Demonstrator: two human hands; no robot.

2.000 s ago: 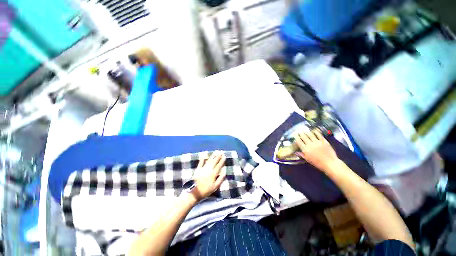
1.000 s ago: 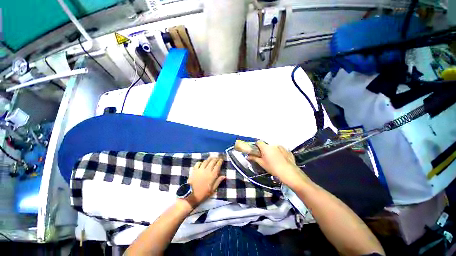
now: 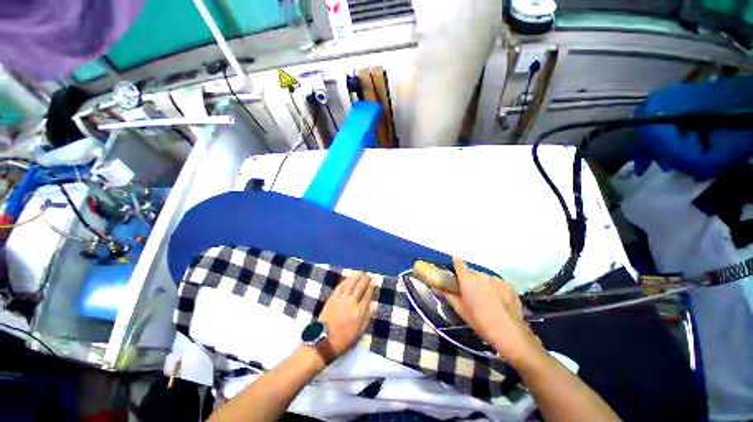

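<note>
A garment piece with a black-and-white checked strip (image 3: 277, 280) and white fabric below it lies on the dark blue padded board (image 3: 248, 216). My left hand (image 3: 348, 311) lies flat on the checked strip, fingers slightly apart, holding nothing. My right hand (image 3: 487, 307) is closed around the tan handle of the steam iron (image 3: 425, 305). The iron sits on the right part of the checked strip, its pointed end towards the upper left. My right hand and forearm hide part of the iron.
The dark iron rest (image 3: 611, 346) is at the right. A black hose (image 3: 575, 222) loops over the white table cover (image 3: 462, 194). A metal spring (image 3: 731, 272) reaches in from the right. A bright blue bar (image 3: 345, 152) stands behind the board. Another machine (image 3: 116, 222) is at the left.
Since two seconds ago, my right hand has brought the iron from the dark rest onto the checked strip. In the last second the view has shifted, while both hands keep nearly the same places on the garment.
</note>
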